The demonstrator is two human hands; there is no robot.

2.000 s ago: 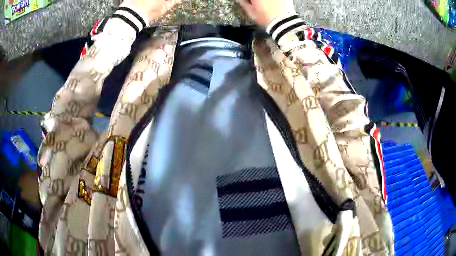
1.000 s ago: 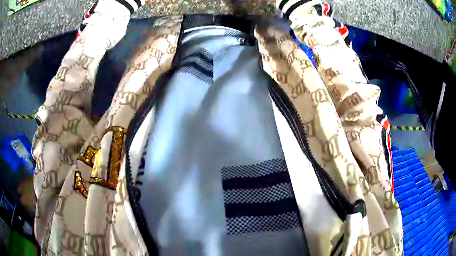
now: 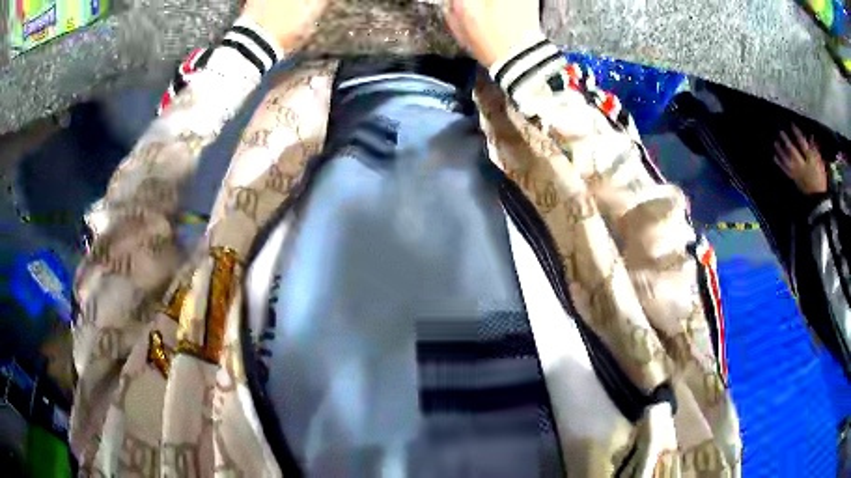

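Observation:
My left hand [image 3: 285, 21] and my right hand [image 3: 493, 26] are at the top edge of the view, over the speckled grey benchtop [image 3: 373, 33]. The frame edge cuts off the fingers of both, so what they hold or touch is hidden. A printed retail box [image 3: 51, 21], white and lime green with purple lettering, lies on the bench at the upper left, partly cut off.
A colourful item [image 3: 823, 11] lies at the top right edge. Bright blue plastic [image 3: 630, 89] is below the bench edge. A blue stack [image 3: 774, 373] stands at lower right. Another person's hand [image 3: 801, 157] and dark sleeve are at the right.
Both my hands went out past the top edge and have come back into view. The other person's hand has appeared at the right.

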